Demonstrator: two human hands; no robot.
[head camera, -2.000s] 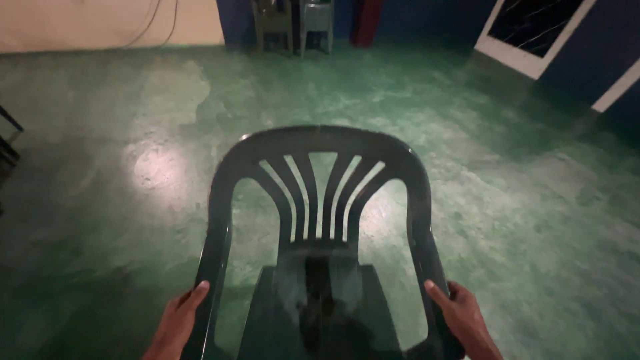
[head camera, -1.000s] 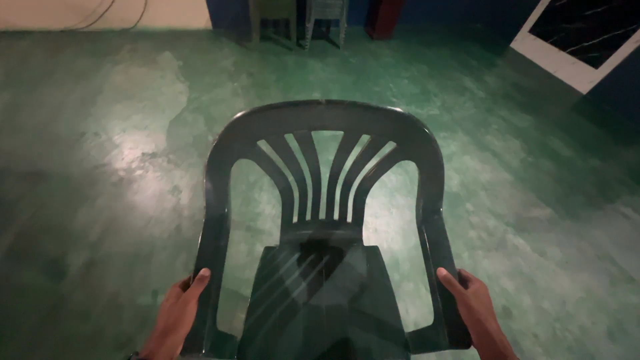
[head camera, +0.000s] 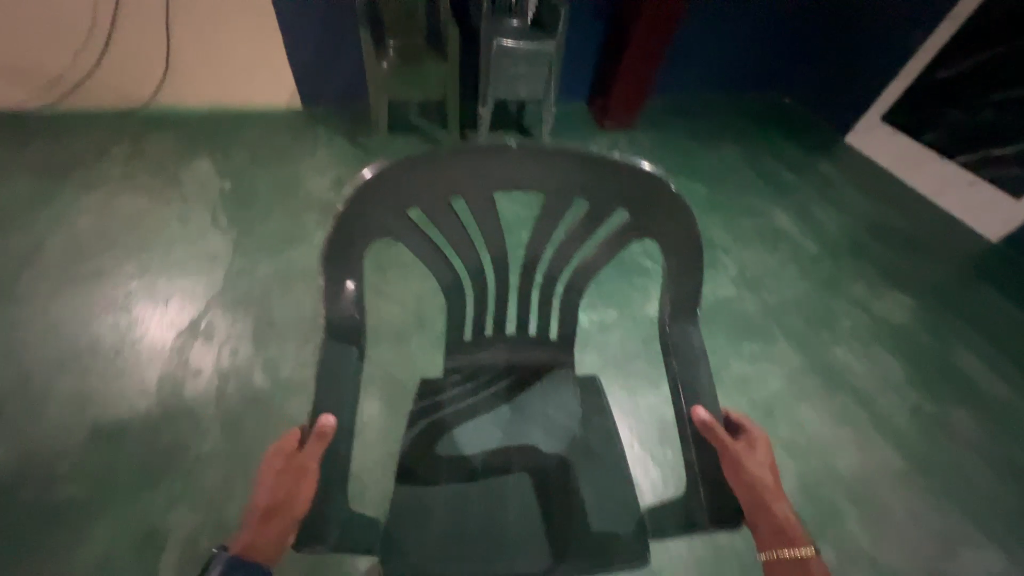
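A dark green plastic armchair (head camera: 512, 352) with a slatted, rounded back fills the middle of the head view, its seat toward me. My left hand (head camera: 288, 472) grips the outer side of its left armrest, thumb on top. On the opposite armrest my right hand (head camera: 744, 460) has the same kind of grip, with a gold-coloured bracelet (head camera: 788, 553) at the wrist. Something dark is around my left wrist. The undersides of the armrests, where the fingers curl, are hidden, and so are the chair's legs.
Ahead, against a dark blue wall (head camera: 744, 48), stand a greenish plastic chair (head camera: 412, 80) and a grey one (head camera: 520, 68). A red post (head camera: 632, 72) is beside them. Cables (head camera: 166, 56) hang on the pale wall at left. A white-framed dark panel (head camera: 920, 176) stands at right.
The chair in my hands and I have moved forward, so the far chairs and the red post look closer. Both hands keep their hold on the armrests.
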